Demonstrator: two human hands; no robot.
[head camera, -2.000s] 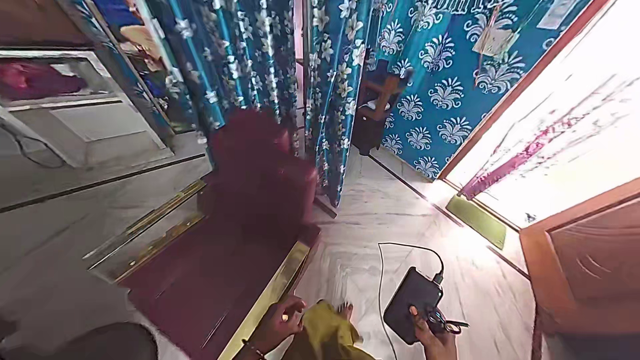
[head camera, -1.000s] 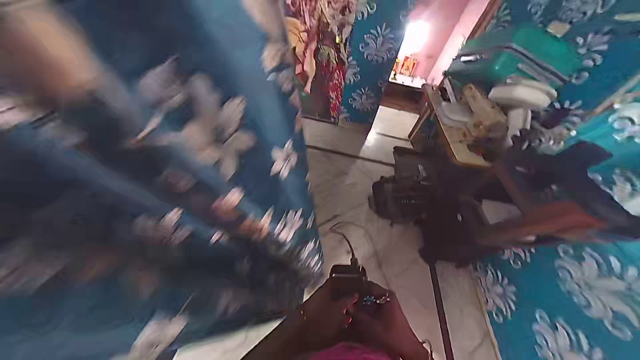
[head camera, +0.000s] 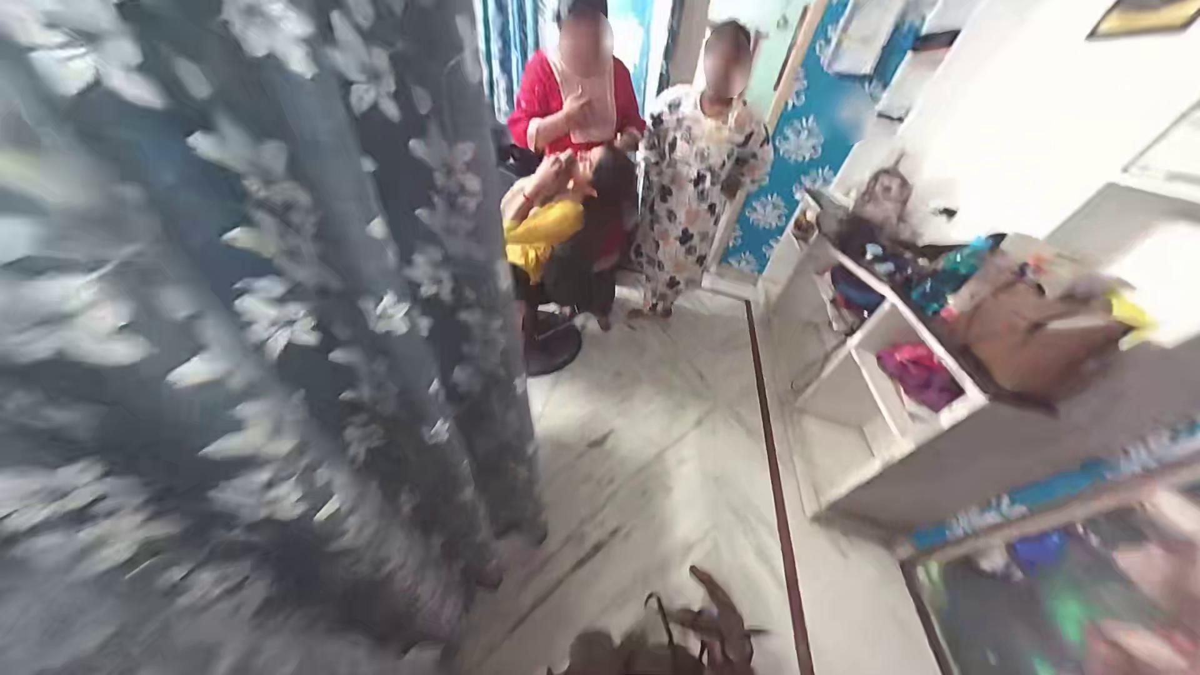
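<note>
My right hand (head camera: 720, 623) is at the bottom edge of the head view, low over the marble floor, with a finger or thumb stretched upward. Beside it, to its left, a thin dark cable or strap (head camera: 662, 614) curves up. A dark, blurred shape further left looks like my left hand (head camera: 595, 652), mostly cut off by the frame edge. Whatever lies between the two hands is too dark and blurred to make out, so the grip of either hand cannot be told.
A floral curtain (head camera: 375, 309) hangs close on the left. Beyond it, a person in red (head camera: 600, 103) stands over a seated person in yellow (head camera: 544, 230); another stands in a patterned dress (head camera: 689, 178). A white shelf unit (head camera: 844, 450) with a cluttered top is on the right.
The view has swung strongly to another part of the rooms, where people are in sight. The black device seen with my hands earlier is no longer clearly visible; my hands are lower in view.
</note>
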